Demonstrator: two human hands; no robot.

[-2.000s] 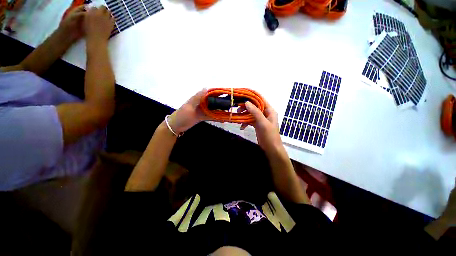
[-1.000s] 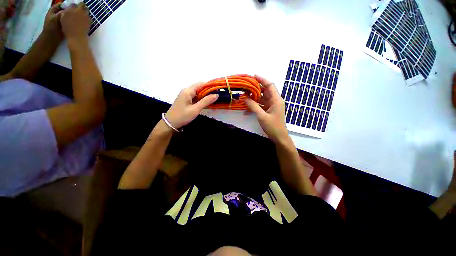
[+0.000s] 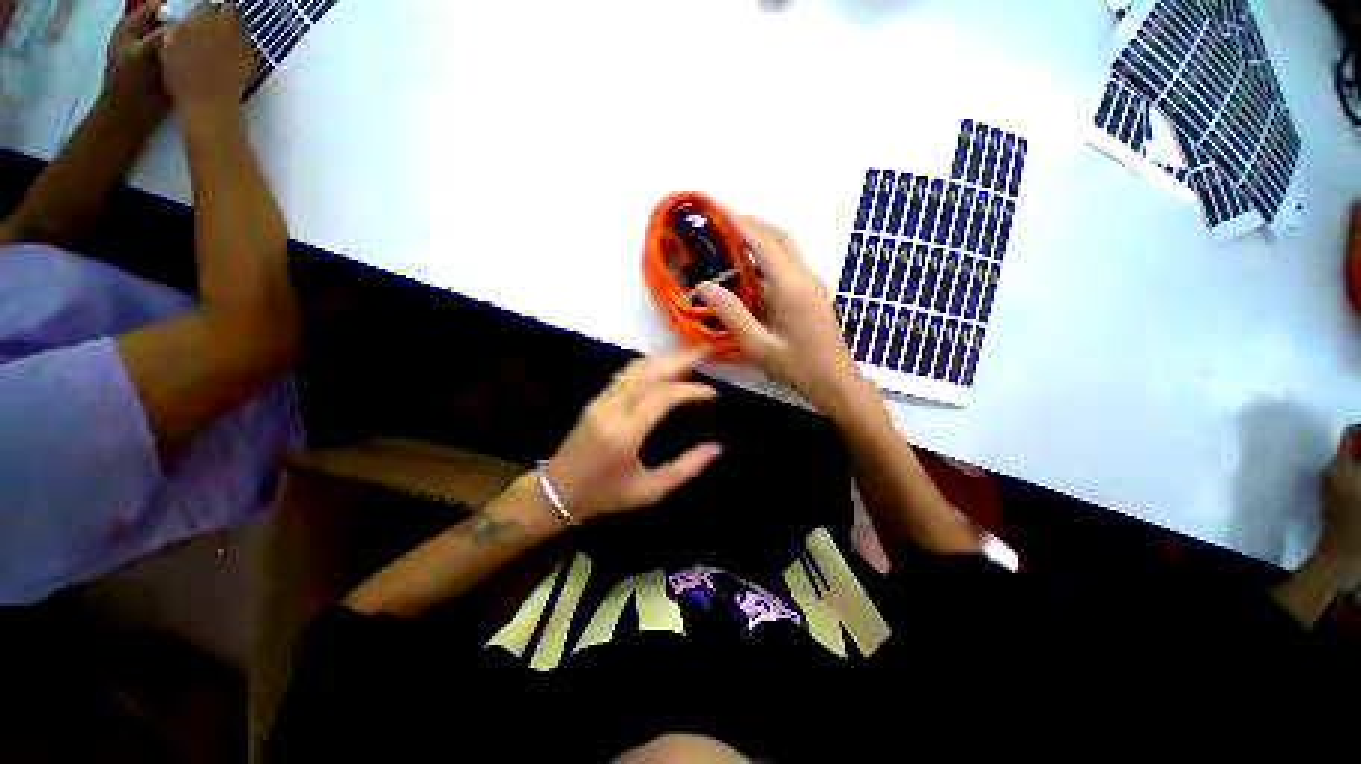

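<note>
My right hand (image 3: 787,321) grips the orange cord coil (image 3: 658,269) from its right side, with the thumb across it. The coil stands tall, its long axis running away from me, over the near edge of the white table. A black connector (image 3: 696,227) shows in its middle, and a thin tan rubber band crosses near the thumb. My left hand (image 3: 624,443) is below and left of the coil, fingers apart, holding nothing; its index fingertip is close to the coil's lower end, and contact cannot be told. A label sheet (image 3: 921,266) with a stepped top edge lies right of the coil.
Overlapping spare label sheets (image 3: 1206,112) lie at the upper right of the white table (image 3: 493,164). At the left, a person's hands (image 3: 205,57) work beside another label sheet (image 3: 281,27). Another person's hand (image 3: 1342,500) is at the right edge. A cardboard box (image 3: 403,466) is below.
The coil has turned from lying sideways to lengthwise. My left hand has let go of it and moved down towards me. My right hand has kept its hold.
</note>
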